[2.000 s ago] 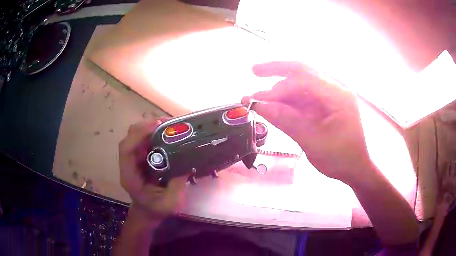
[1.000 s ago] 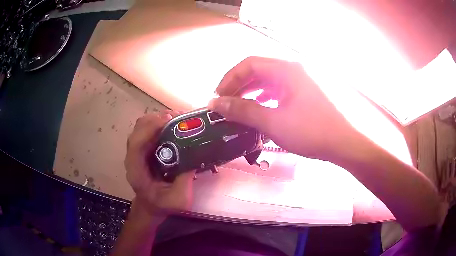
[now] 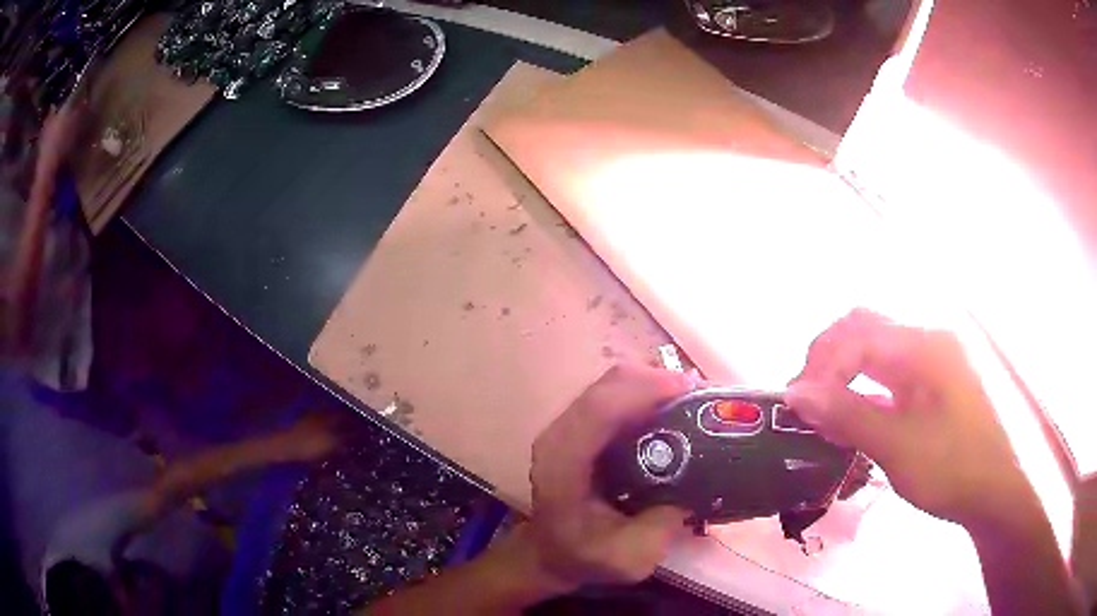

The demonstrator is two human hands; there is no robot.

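Observation:
A glossy dark green car body shell point(image 3: 746, 475) is held up over the lower right of the work surface. Its end with the silver-rimmed red-orange tail light point(image 3: 734, 414) and a round clear lamp point(image 3: 660, 455) faces me. My left hand point(image 3: 596, 475) grips its left end, fingers over the top and thumb below. My right hand point(image 3: 920, 415) is at its upper right edge, with thumb and fingertips pinched together over the second tail light and partly covering it. Whether a small part is between those fingertips cannot be told.
Stained cardboard point(image 3: 445, 289) lies on the green table point(image 3: 277, 229), with a loose cardboard sheet point(image 3: 638, 102) on it. Another car body point(image 3: 367, 60) stands at the top left. A blue crate of small parts point(image 3: 373, 517) is below the edge. Another person's arm point(image 3: 241, 463) is at left. Glare whitens the right.
The view has swung left, so table, car body and hands appear further right and another person shows at left. My right hand moved from the shell's far corner onto the second tail light.

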